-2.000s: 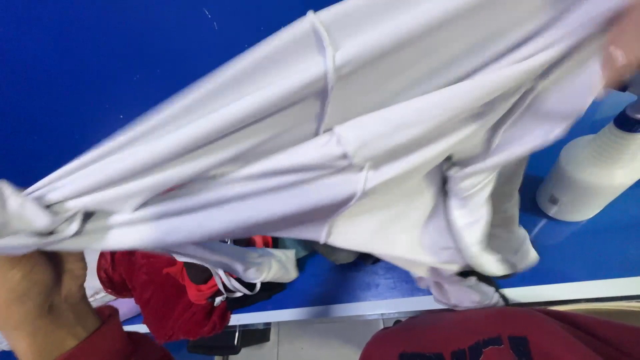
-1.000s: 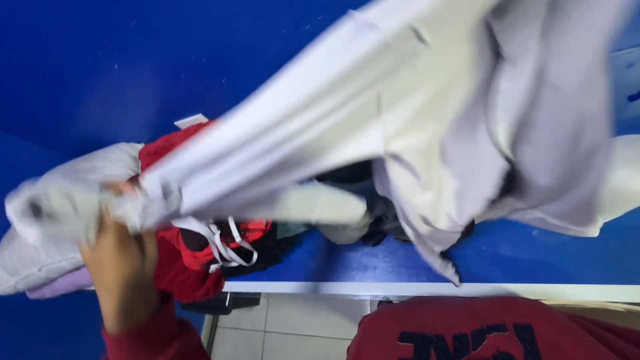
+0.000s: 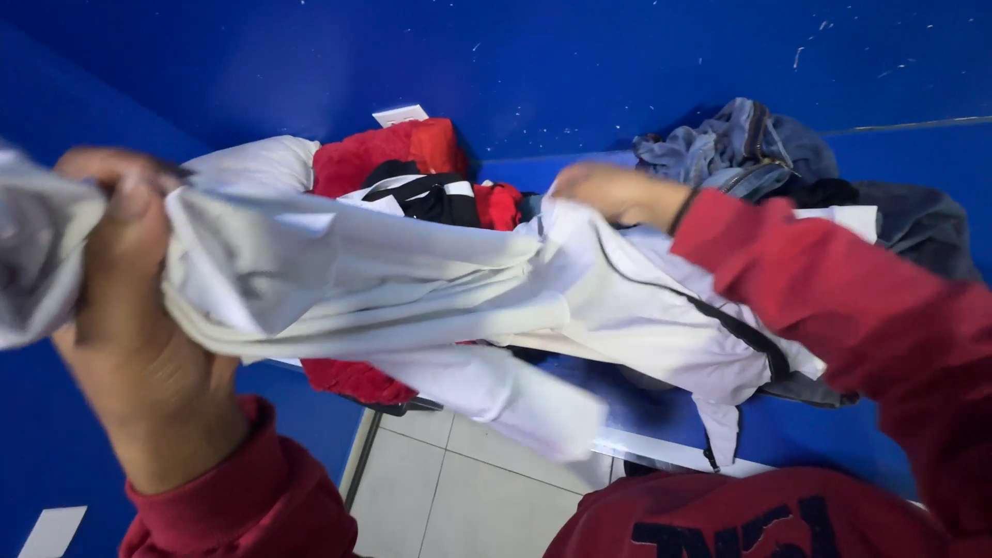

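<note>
A white garment with dark piping (image 3: pixel 434 271) is stretched between my two hands in the head view. My left hand (image 3: pixel 136 256), at the left, is closed around one bunched end, and part of the cloth hangs over beyond it at the left edge. My right hand (image 3: pixel 620 194) pinches the garment's upper edge near the centre. From there a wider part with a dark trim falls toward the front edge of the blue surface. A loose white flap hangs below the middle, slightly blurred.
Behind the garment lie a red fleecy cloth (image 3: pixel 364 155), a white bundle like a pillow (image 3: pixel 260 163) and black-and-white clothing (image 3: pixel 434 198). Denim clothes (image 3: pixel 744 147) are heaped at the right against the blue wall (image 3: pixel 542 70). Floor tiles (image 3: pixel 457 480) show below the surface's edge.
My right hand, out of view one second ago, now grips the garment near the centre. The garment hangs lower and less spread out. The view has shifted, showing the denim heap.
</note>
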